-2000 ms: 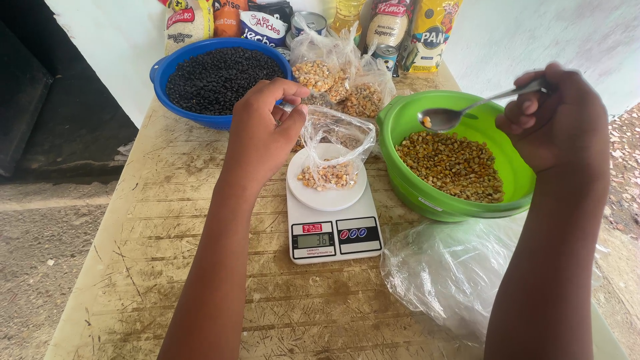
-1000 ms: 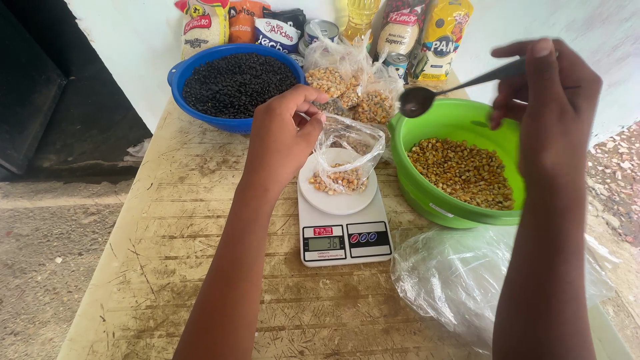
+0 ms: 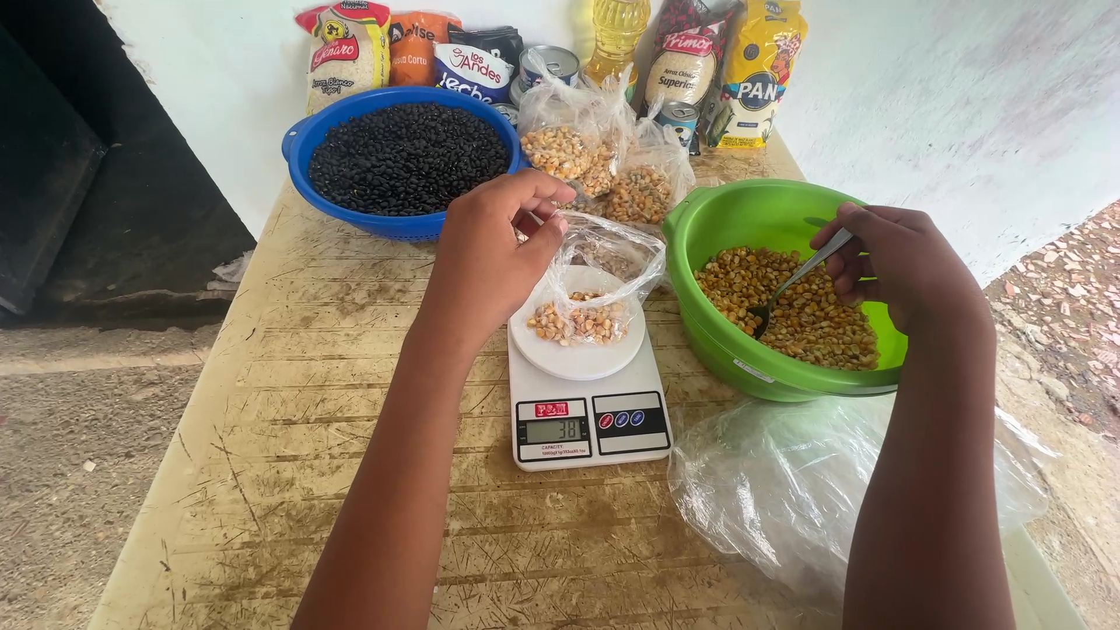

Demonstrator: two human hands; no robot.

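Observation:
My left hand pinches the rim of a clear plastic bag, which rests with corn kernels inside on the round plate of a white digital kitchen scale. The scale's display is lit. In my right hand is the handle of a metal spoon; its bowl dips into the corn kernels in a green plastic basin, right of the scale. A blue plastic colander full of black beans stands beyond my left hand.
Filled bags of corn stand behind the scale. Food packages, cans and an oil bottle line the wall. Empty-looking clear plastic bags lie at the right of the scratched table, below the basin.
My right hand has lowered the spoon from above the green basin into the kernels. My left hand stays at the bag's rim.

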